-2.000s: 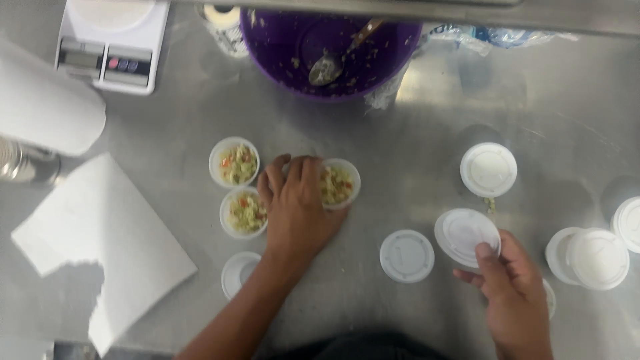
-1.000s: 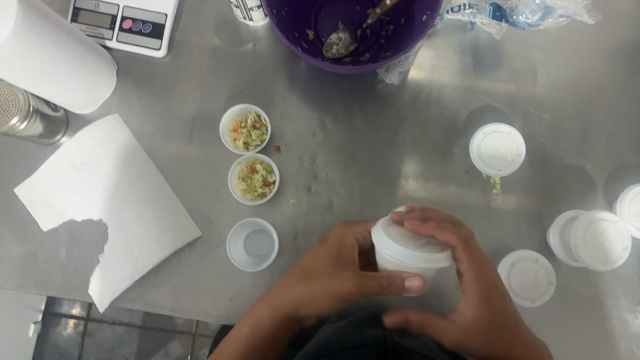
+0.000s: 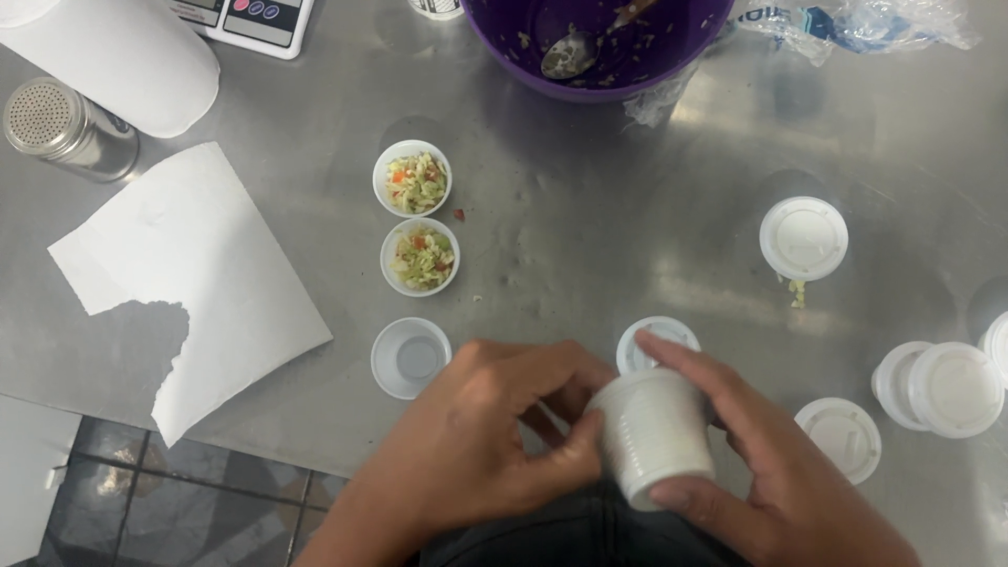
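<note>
A white plastic portion cup, tilted on its side, is held between both hands near the table's front edge. My right hand grips it at its rim and base; my left hand touches its left side with thumb and fingers. What the cup holds is hidden. Just behind it lies a white round lid, partly covered by my right fingers. Left of centre, two open cups of chopped vegetable salad stand nearly touching, with an empty cup in front of them.
A purple bowl with a spoon stands at the back. To the right are a lidded cup, a lid and several lidded cups. At left are torn white paper, a metal shaker, a paper roll and a scale.
Two seconds ago my left hand was at a filled cup beside the others and my right held a lid. Both hands came together on a cup near the front edge, which has since tilted over.
</note>
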